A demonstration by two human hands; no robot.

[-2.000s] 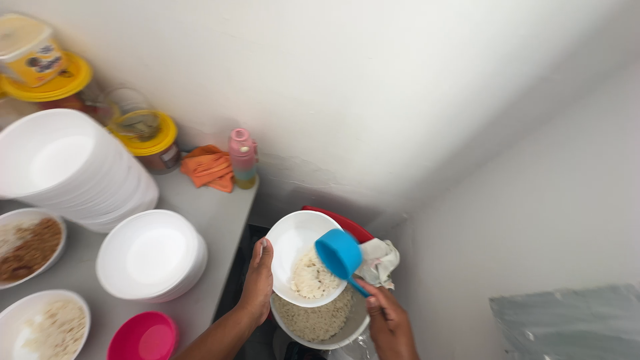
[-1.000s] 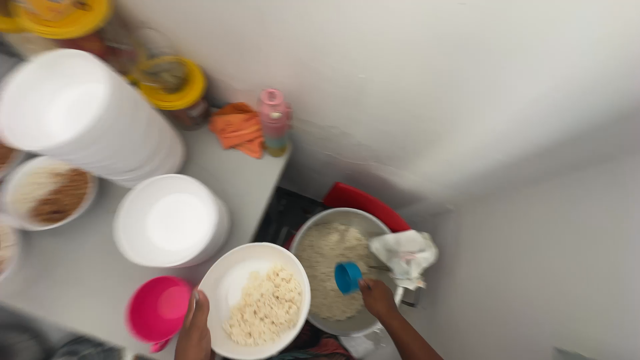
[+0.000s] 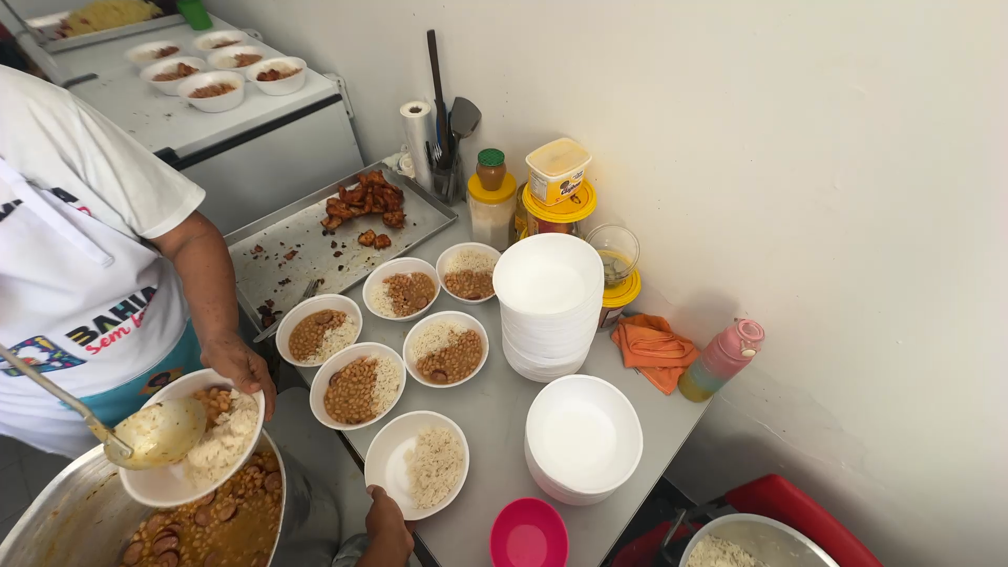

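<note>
My left hand [image 3: 387,529] is at the near edge of the table, its fingers on the rim of a white foam bowl [image 3: 386,472] half filled with cooked rice [image 3: 435,468]. My right hand is out of view. Farther back stand several foam bowls of rice and beans [image 3: 446,349]. To the right of my bowl are two stacks of empty foam bowls [image 3: 549,315] and a pink plastic cup [image 3: 529,537]. At the left, a co-worker's hand [image 3: 239,364] holds another rice bowl [image 3: 150,488] over a pot of bean stew, with a metal ladle [image 3: 161,433] at it.
The pot's rim [image 3: 281,480] is at lower left; a metal tray [image 3: 346,268] with browned meat lies behind. A pink bottle [image 3: 724,358] and orange cloth [image 3: 652,350] are near the table's right edge. A rice pot [image 3: 776,531] sits by a red chair [image 3: 795,512].
The view has swung left, bringing the co-worker into sight. My left hand and the rice bowl have moved from beside the rice pot to the table. My right hand and the blue scoop have left view.
</note>
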